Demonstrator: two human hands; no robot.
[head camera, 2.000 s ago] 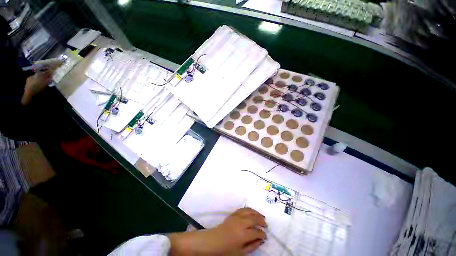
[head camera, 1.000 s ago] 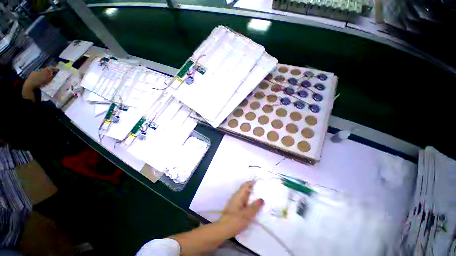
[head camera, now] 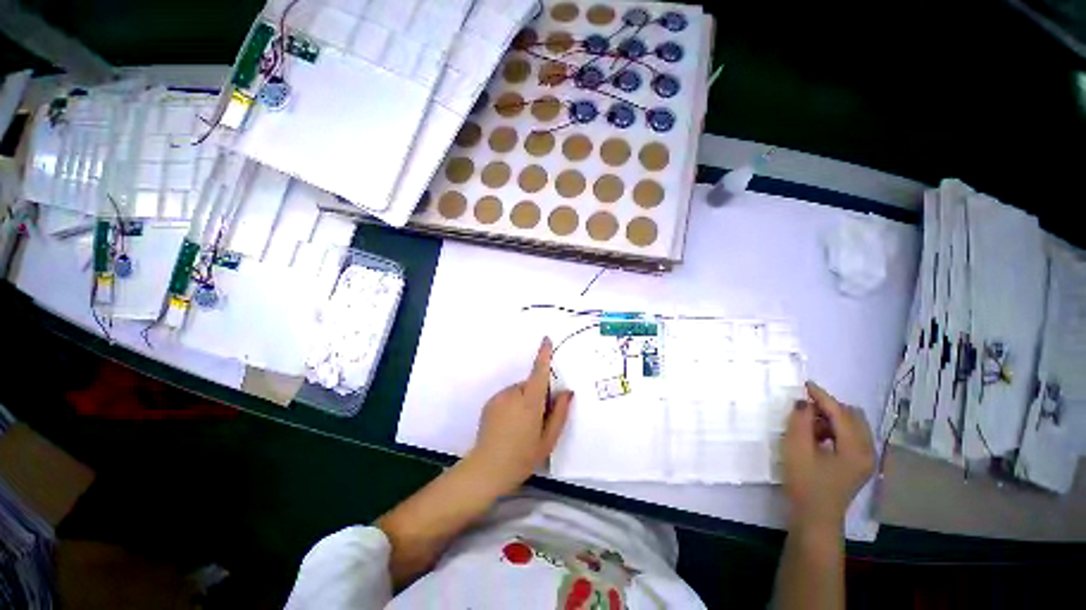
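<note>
A white plastic housing [head camera: 732,411] lies flat on white paper, its right part ribbed into cells. A green circuit board [head camera: 628,328] sits by its top edge, with thin wires, a small dark board [head camera: 650,359] and a yellow-white part [head camera: 615,387] below. My left hand [head camera: 520,415] is at the housing's left edge, index finger and thumb apart, holding nothing visible. My right hand [head camera: 828,450] has its thumb and fingers closed on the housing's right edge; the fingertips are partly hidden.
A speaker tray [head camera: 592,215] with round holes stands at the back, with white housings [head camera: 345,107] overlapping it. A clear parts box [head camera: 363,328] and more wired housings lie left. Stacked housings [head camera: 982,322] stand right. A small bottle [head camera: 732,184] and crumpled tissue [head camera: 860,254] lie behind.
The view has shifted down and right. The blurred housing now lies still and squared to me, its board along the far edge. My right hand has come into view at its right edge.
</note>
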